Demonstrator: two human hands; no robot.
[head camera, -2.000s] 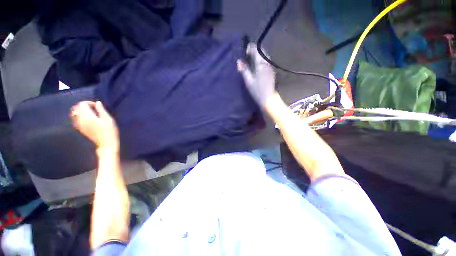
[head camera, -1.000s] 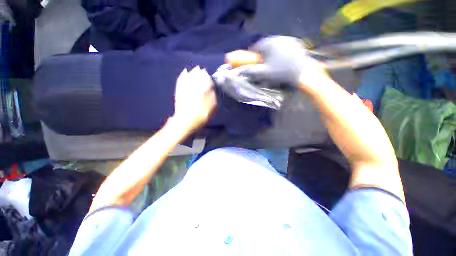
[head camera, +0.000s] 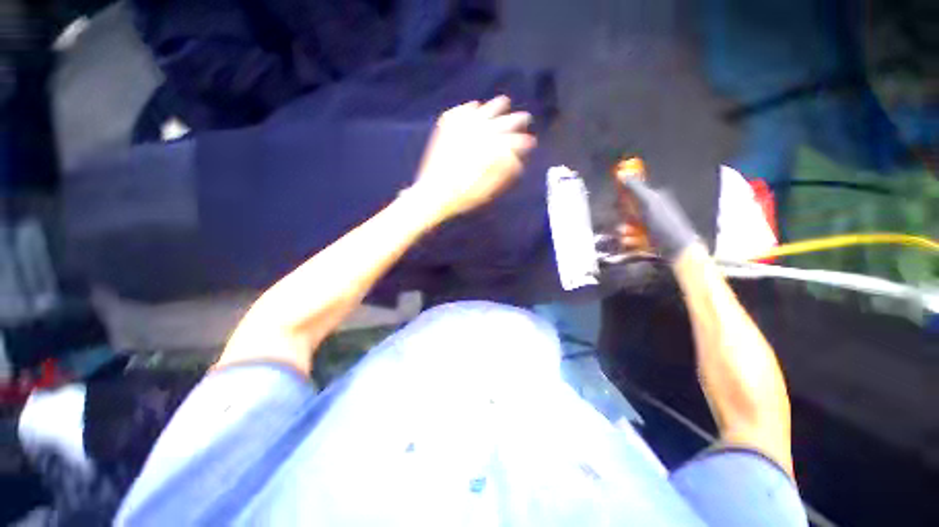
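Observation:
The dark navy garment (head camera: 309, 196) lies fairly flat over the padded board (head camera: 124, 216), whose left end shows bare. My bare left hand (head camera: 476, 154) is over the garment's right part, fingers apart and pointing right; I see no cloth held in it. My gloved right hand (head camera: 659, 218) is shut on the orange-brown handle of the steam iron (head camera: 572, 229), just right of the garment. The iron is tipped up, with its bright silver soleplate facing left. Its underside contact is too blurred to tell.
A red and white piece (head camera: 743, 214) stands right of my right hand. A yellow hose (head camera: 855, 243) and a whitish hose (head camera: 824, 280) run right. Loose navy cloth (head camera: 299, 51) is heaped behind the board. A dark pile and white cloth (head camera: 54, 422) are lower left.
My right hand has moved the iron from above the garment to the right, and the iron has turned. My left hand has moved right and away from me across the garment.

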